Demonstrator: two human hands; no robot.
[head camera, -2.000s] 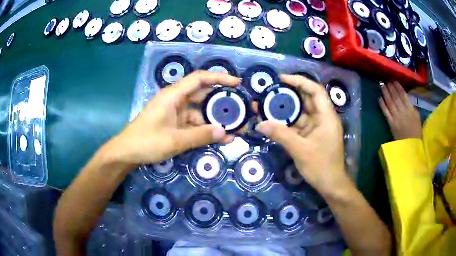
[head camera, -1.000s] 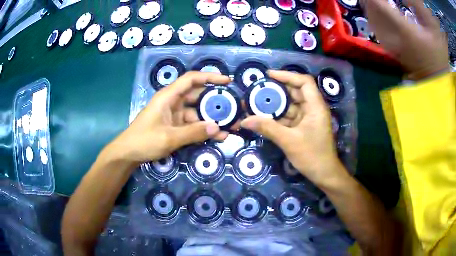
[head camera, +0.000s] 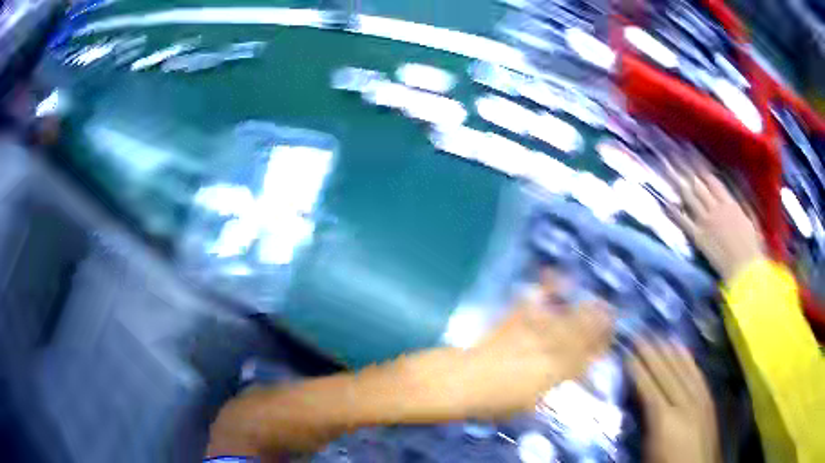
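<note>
The whole view is blurred by motion. The clear blister tray (head camera: 511, 240) with dark-rimmed discs lies at the lower right. My left hand (head camera: 565, 335) is over the tray with its fingers bent; blur hides whether it holds a disc. My right hand (head camera: 669, 380) is just to its right, back upward, fingers pointing up the view, cut off by the bottom edge. Whether anything is under its fingers cannot be seen.
Blurred pale discs (head camera: 525, 127) lie in rows on the green bench (head camera: 389, 217). A red parts bin (head camera: 696, 108) is at the upper right. A coworker's hand (head camera: 719, 217) with a yellow sleeve is beside it. A small clear box (head camera: 240, 136) lies left.
The view has swung left, so the tray and bin appear further right and tilted. My hands are no longer raised side by side showing two discs. The coworker's hand now lies lower, beside the bin.
</note>
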